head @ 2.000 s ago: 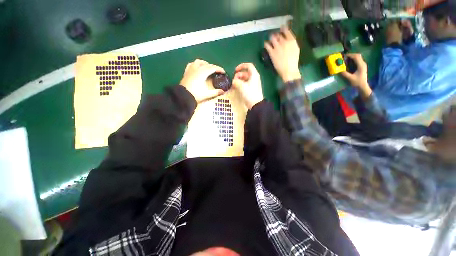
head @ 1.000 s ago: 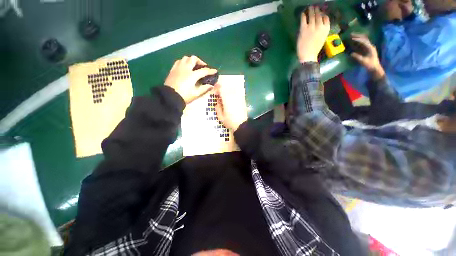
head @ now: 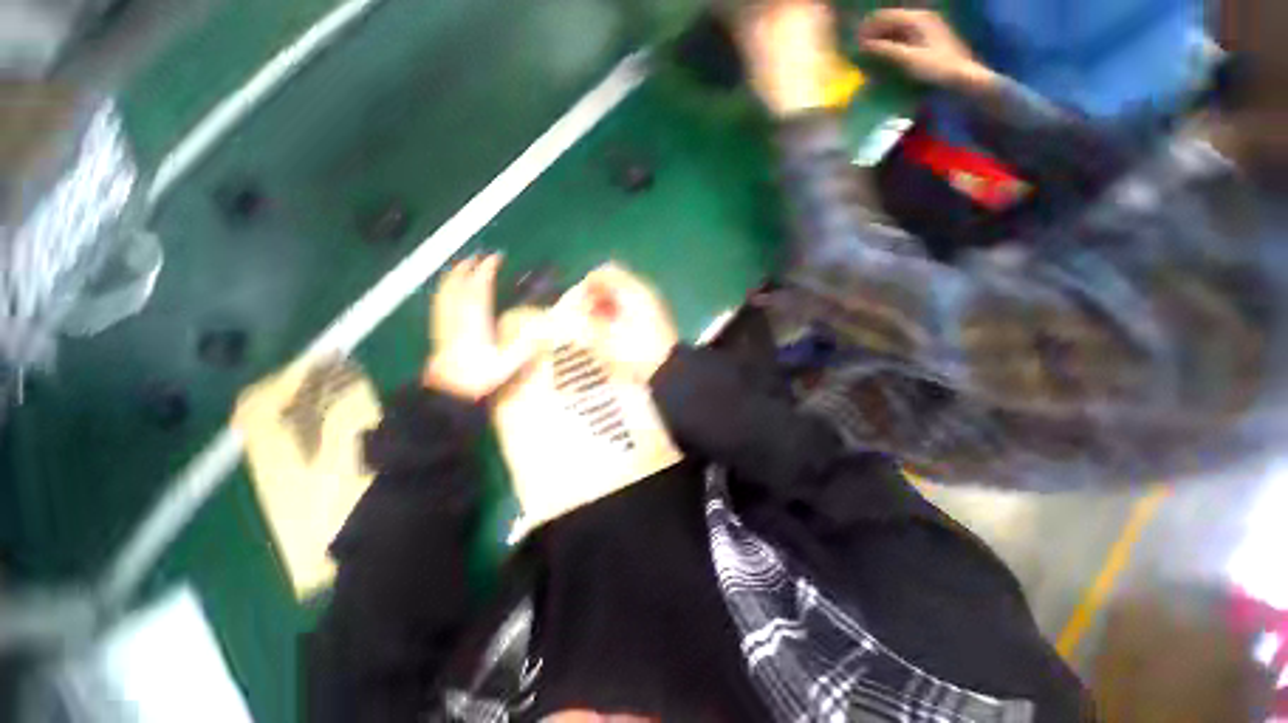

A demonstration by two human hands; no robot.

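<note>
The view is blurred. My left hand point(head: 473, 339) is over the upper left of the cream backing sheet point(head: 551, 473), fingers spread and thumb out, with nothing seen gripped. My right hand point(head: 629, 322) is over the sheet's top right, fingers bent; blur hides whether it holds anything. A round black part point(head: 534, 287) shows between and just beyond my hands; whether either touches it is unclear. Rows of small dark pads point(head: 593, 396) run down the sheet.
A second backing sheet point(head: 300, 487) lies left, a white sheet point(head: 177, 657) lower left. Dark round parts point(head: 382, 219) sit beyond the pale rail point(head: 466, 212); another point(head: 633, 172) sits on the near side. A neighbour's hands point(head: 791, 57) are upper right by something yellow. Clear plastic point(head: 92, 233) is far left.
The view has turned and shifted left. My left hand has opened from around the black part. My right hand has moved from over the pad rows to the sheet's top right.
</note>
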